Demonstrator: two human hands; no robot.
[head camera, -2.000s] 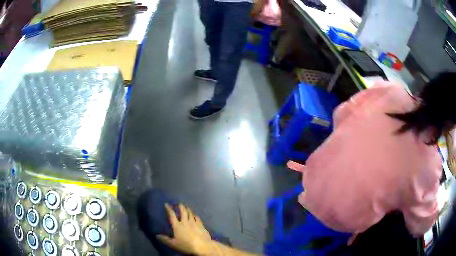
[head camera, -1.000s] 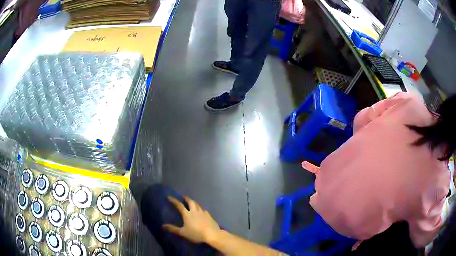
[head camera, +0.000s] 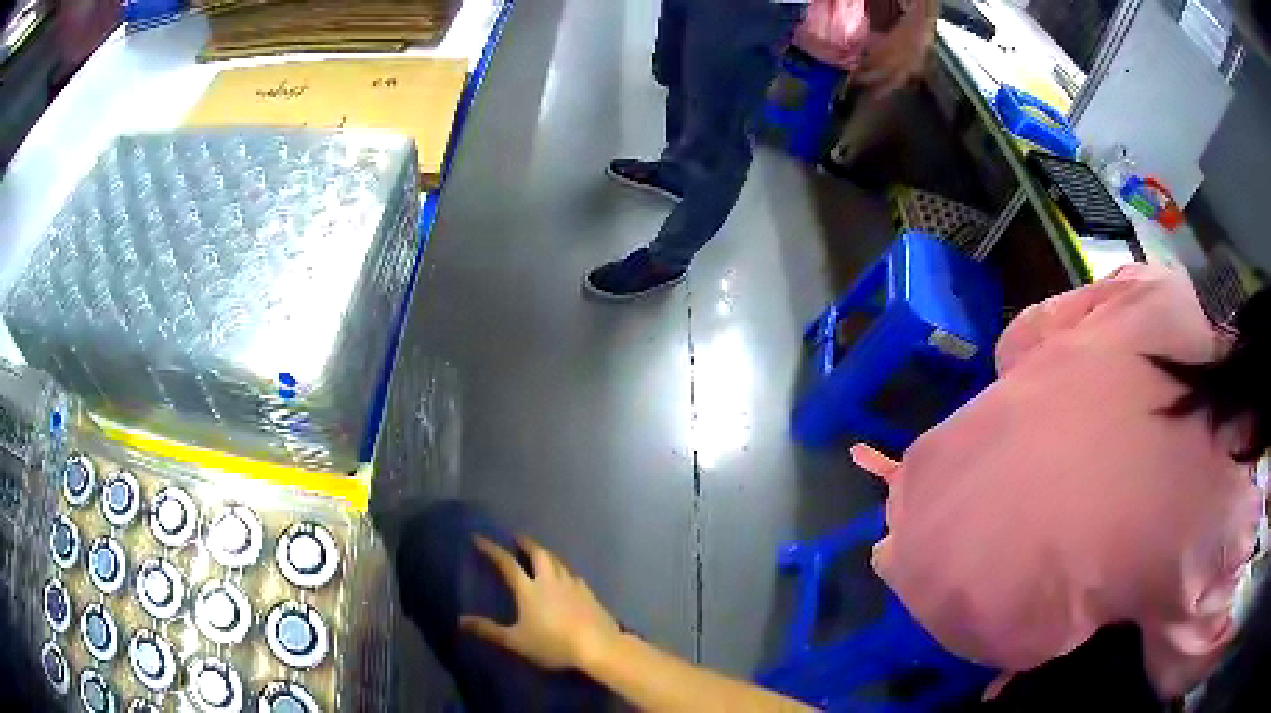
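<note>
My right hand (head camera: 547, 610) rests on my dark-clothed knee (head camera: 453, 585), fingers apart, holding nothing. My left hand is not in view. The pocket tray (head camera: 365, 557) lies at the lower left, with round parts (head camera: 220, 610) in its pockets; each has a white ring and a blue-grey or bright centre. The picture's edge cuts off the tray. Behind it stands a thick, shiny stack of empty pocket trays (head camera: 223, 265) with a blue mark on its near corner.
A cardboard sheet (head camera: 328, 95) and a cardboard pile (head camera: 335, 28) lie beyond the stack. A person in pink (head camera: 1066, 481) is at the right, near blue stools (head camera: 906, 327). Another person's dark-trousered legs (head camera: 711, 139) stand in the aisle. A bench (head camera: 1038, 209) runs along the right.
The view has turned, so the trays and aisle sit further right in the picture. My right hand stays on the knee, its fingers slightly shifted.
</note>
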